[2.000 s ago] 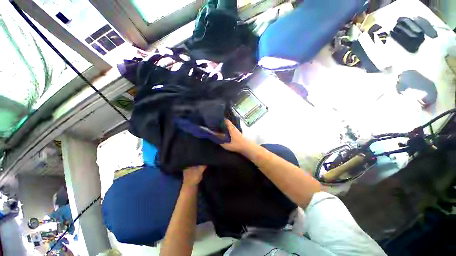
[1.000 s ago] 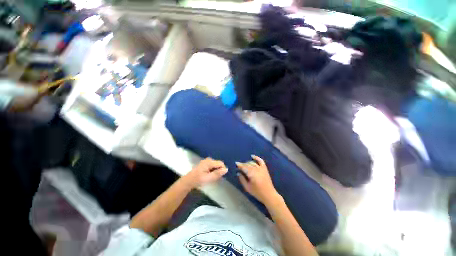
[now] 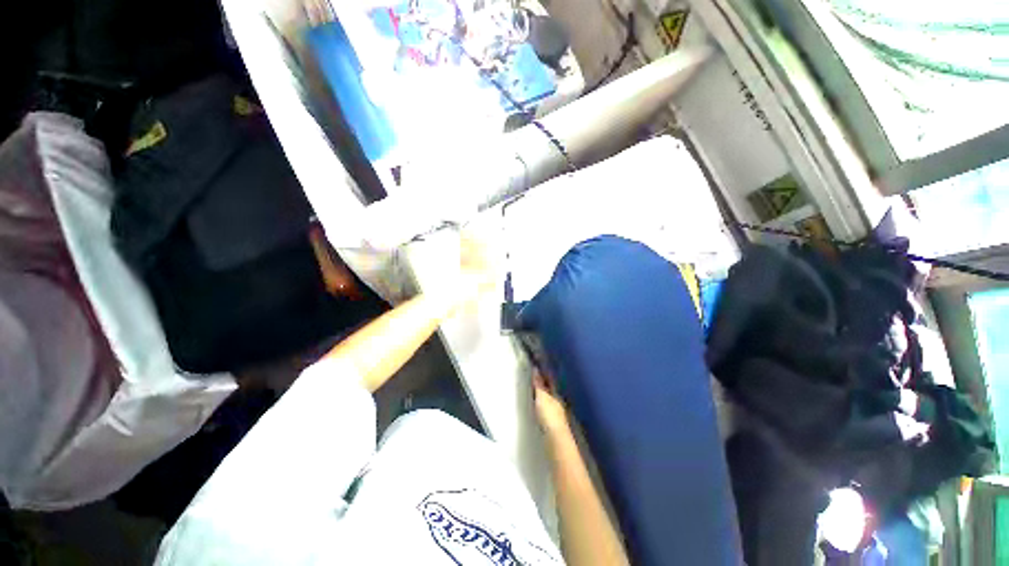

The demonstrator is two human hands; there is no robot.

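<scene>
The blue pressing pad (image 3: 636,409) runs from its rounded end near the middle down to the bottom edge, with no garment on it. My left hand (image 3: 454,265) is over the pale table edge, left of the pad's rounded end, washed out by glare. My right hand (image 3: 548,407) is low at the pad's left side, its fingers partly hidden. A small dark thing (image 3: 513,316) lies between the hands by the pad; I cannot tell what it is or whether either hand holds it. The black garment pile (image 3: 819,343) lies right of the pad.
A bin lined with pale pink-white cloth (image 3: 100,287) stands at the left, beside dark cloth (image 3: 243,232). A compartment with a bright blue tray (image 3: 349,94) and small cluttered items is at the top. A black cord (image 3: 963,268) crosses at the right, near the windows.
The dark garment that both my hands held over the pad was let go and lies in the heap behind it. My view has turned left, and my hands have moved apart to the pad's near side.
</scene>
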